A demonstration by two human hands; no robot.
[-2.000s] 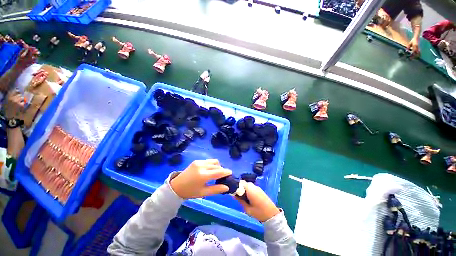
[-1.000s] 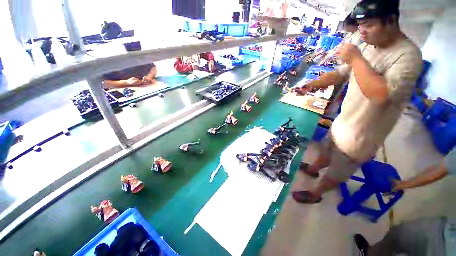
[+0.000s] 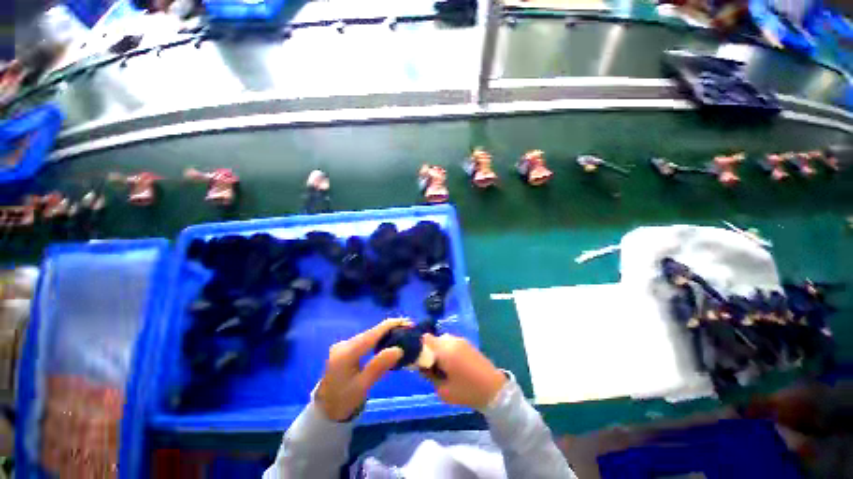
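My left hand [image 3: 354, 370] grips a black hair piece [image 3: 402, 344] between thumb and fingers, over the near side of the blue parts tray [image 3: 327, 409]. My right hand [image 3: 460, 370] holds a dark figure whose small pale head [image 3: 426, 357] shows beside the black piece. The two touch; how far the piece covers the head is unclear. The figure's body is mostly hidden in my right hand. Loose black pieces [image 3: 245, 276] lie heaped in the tray, mostly at its back and left.
A lined tray [image 3: 98, 299] with flesh-coloured parts stands left. Pink-and-red figures [image 3: 534, 168] and dark ones lie along the green conveyor [image 3: 393, 159]. Right are a white sheet [image 3: 585, 346] and grouped dark figures [image 3: 748, 323]. A metal post [image 3: 485, 51] stands beyond the belt.
The view swung right to a standing person and a blue stool, then back to the trays. Both hands are in view again, still holding the black piece and figure together.
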